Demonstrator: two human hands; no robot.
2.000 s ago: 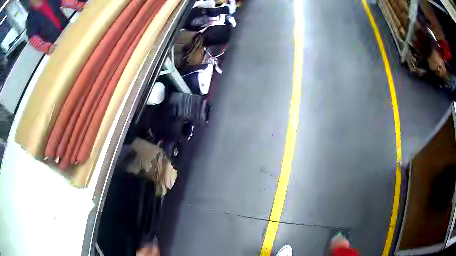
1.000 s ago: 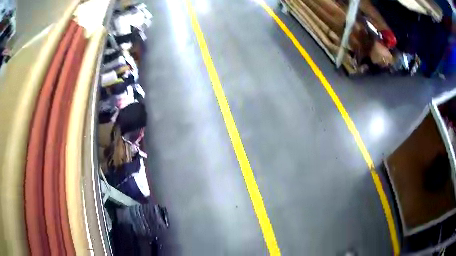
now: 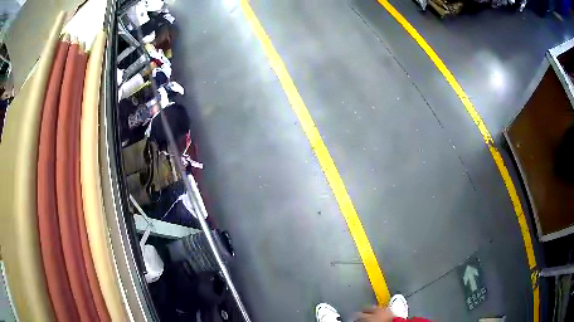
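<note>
The folded stack of rust-brown sheet (image 3: 69, 170) lies lengthwise on the long table at the left, with rounded rust folds between beige-tan layers. A long thin metallic rod (image 3: 200, 204) slants down past the table's edge, in front of the under-shelf, and runs out at the bottom edge. No hand is seen on its visible part. My right hand (image 3: 376, 315) is small, blurred and cut off at the bottom edge, with a red sleeve, above my shoes; its grip is unclear. My left hand is not in view.
The table's metal edge (image 3: 119, 188) runs along the left. Mixed rolls and remnants (image 3: 168, 129) fill the shelf below. Yellow lines (image 3: 324, 157) cross the grey floor. A brown-panelled box trolley (image 3: 544, 148) stands at the right. A floor arrow sign (image 3: 472, 280) lies lower right.
The view has swung right and down from the table to the aisle. The metallic rod now shows beside the table. My left hand, seen earlier at the bottom, is out of the picture.
</note>
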